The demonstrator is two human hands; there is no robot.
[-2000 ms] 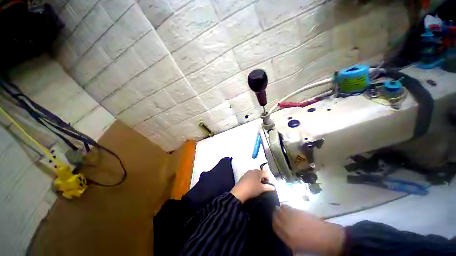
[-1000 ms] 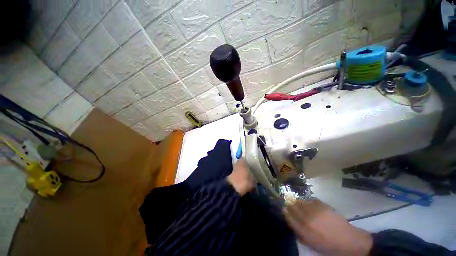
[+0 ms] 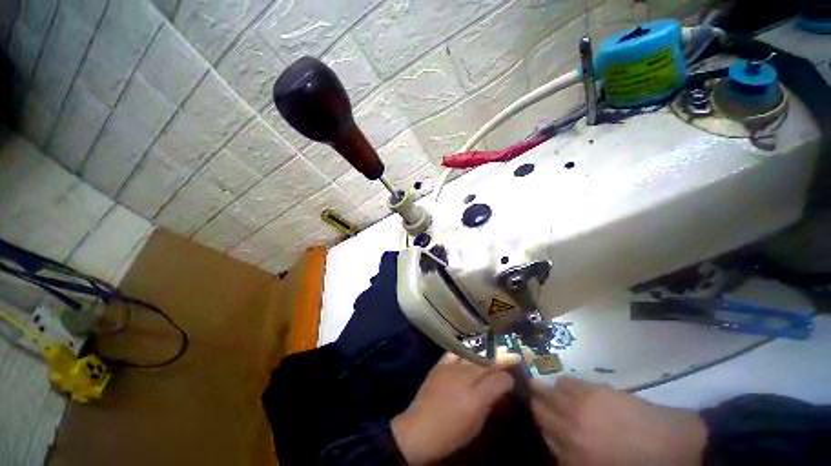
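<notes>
The dark garment (image 3: pixel 364 373) lies bunched on the table left of and below the sewing machine head (image 3: pixel 583 218). My left hand (image 3: pixel 456 405) holds its cloth just in front of the presser foot area (image 3: pixel 506 346), fingertips close to the metal parts. My right hand (image 3: pixel 620 423) is on the cloth's right side, its fingers bent at the edge, blurred. The cloth passes between my hands. A small tan piece (image 3: pixel 548 364) shows beside the foot. The needle tip is hidden.
A dark-handled tool (image 3: pixel 314 100) stands on the head. Snips with a blue handle (image 3: pixel 765 320) lie under the arm. A blue container (image 3: pixel 642 65) and a red length (image 3: pixel 497 157) are on top. A yellow plug (image 3: pixel 80 375) is at left.
The view has moved closer to the machine. My left hand has moved from beside the head to the front of the foot, near my right hand. The slim blue tool is now out of sight.
</notes>
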